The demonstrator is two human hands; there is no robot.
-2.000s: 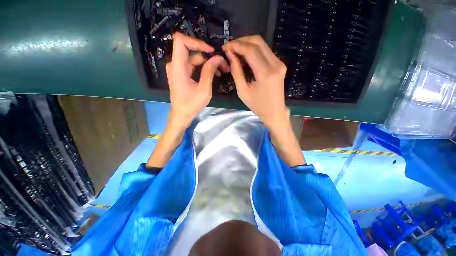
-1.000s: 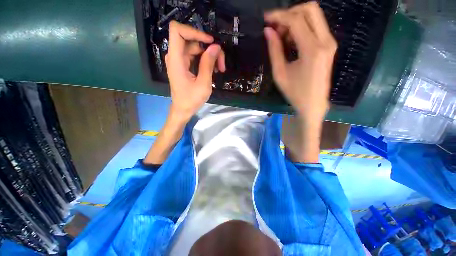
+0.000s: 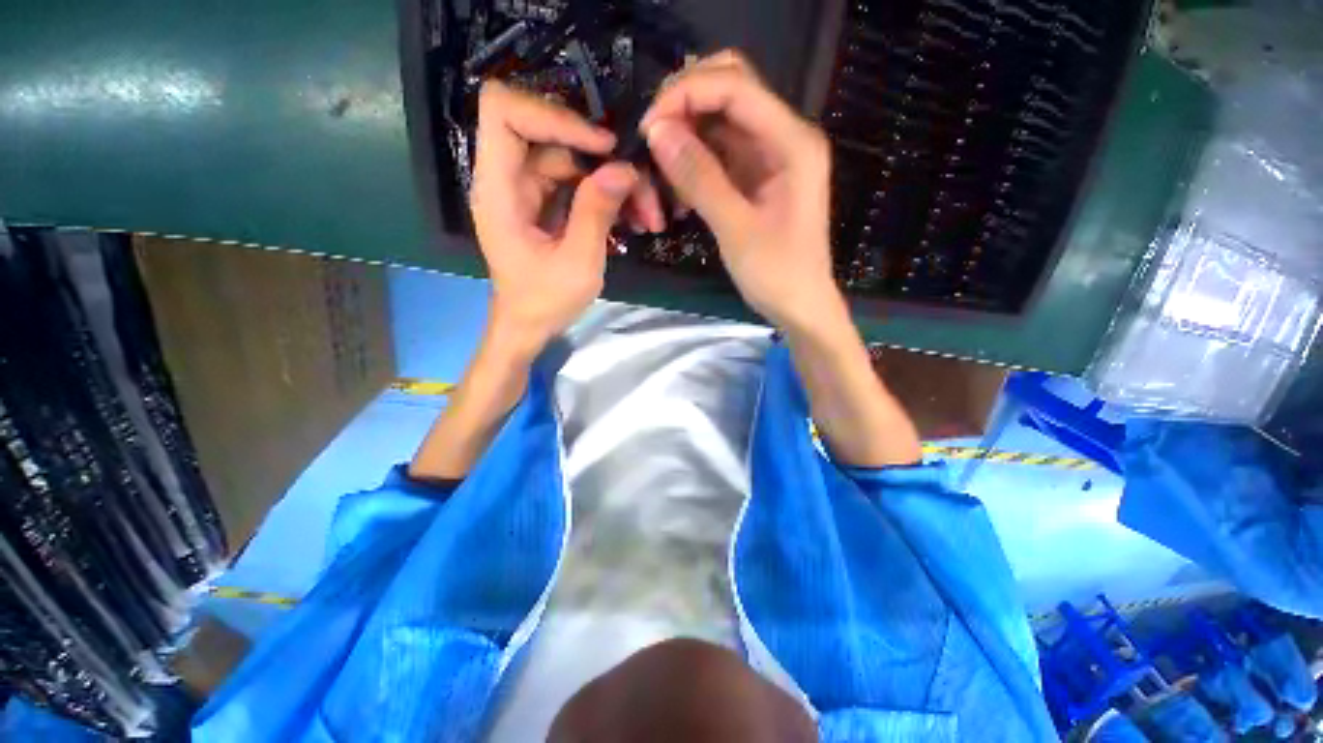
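Note:
My left hand (image 3: pixel 549 211) and my right hand (image 3: pixel 747 182) meet fingertip to fingertip over the middle of the black work tray (image 3: pixel 813 66). A small black plastic part (image 3: pixel 630 147) shows between the fingertips of both hands, mostly hidden by them. Loose black plastic parts (image 3: pixel 501 47) lie jumbled at the tray's left. Tiny bright metal contacts (image 3: pixel 694 248) show at the near edge of the tray's middle, partly covered by my hands. Dark finished parts (image 3: pixel 958 145) lie in rows at the tray's right.
The tray lies on a green bench (image 3: pixel 189 131). Clear plastic trays (image 3: pixel 1219 290) are stacked at the right. Black strips in plastic wrap (image 3: pixel 87 436) stand at lower left beside a brown cardboard box (image 3: pixel 269 363). Blue stools (image 3: pixel 1103 661) show at lower right.
Since a second ago my right hand has moved left from the tray's divider back to my left hand. My left hand has stayed nearly in place.

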